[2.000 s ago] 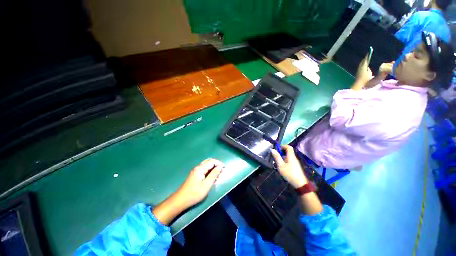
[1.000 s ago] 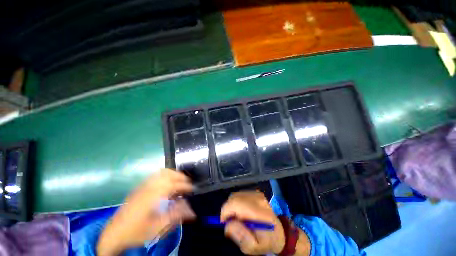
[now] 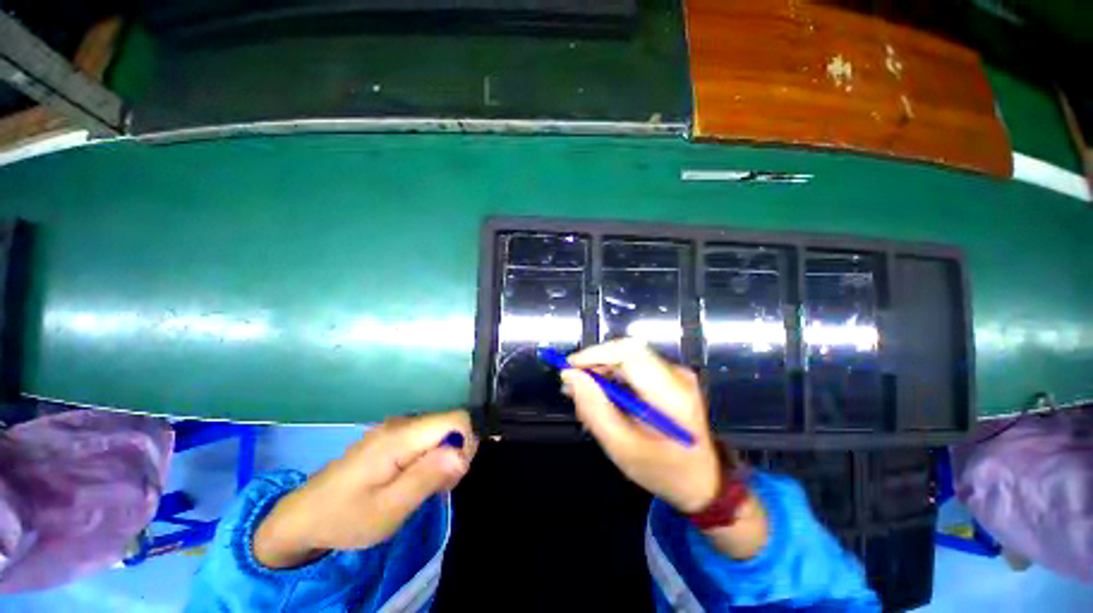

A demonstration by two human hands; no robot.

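Note:
A black phone tray point(image 3: 726, 437) lies on the green bench in front of me. Four of its slots hold glossy dark phones, and the rightmost slot is empty. My right hand point(image 3: 647, 413) holds a blue pen point(image 3: 635, 407) over the leftmost phone point(image 3: 539, 323), its tip at the lower part of the screen. I cannot tell if it touches. My left hand point(image 3: 378, 479) is beside the tray's lower left corner, fingers closed on a small dark blue item point(image 3: 453, 439), which looks like a pen cap.
A thin white-and-black stick point(image 3: 746, 177) lies behind the tray. An orange-brown board point(image 3: 851, 90) is at the rear. Another tray's edge point(image 3: 14, 305) shows at far left. More trays point(image 3: 893, 515) are below the bench edge at right. Pink sleeves point(image 3: 84, 497) show at both sides.
The view has turned and the tray now lies squarely in front. My hands have moved apart. The right hand has brought the pen over the leftmost phone; the left shows the small blue item.

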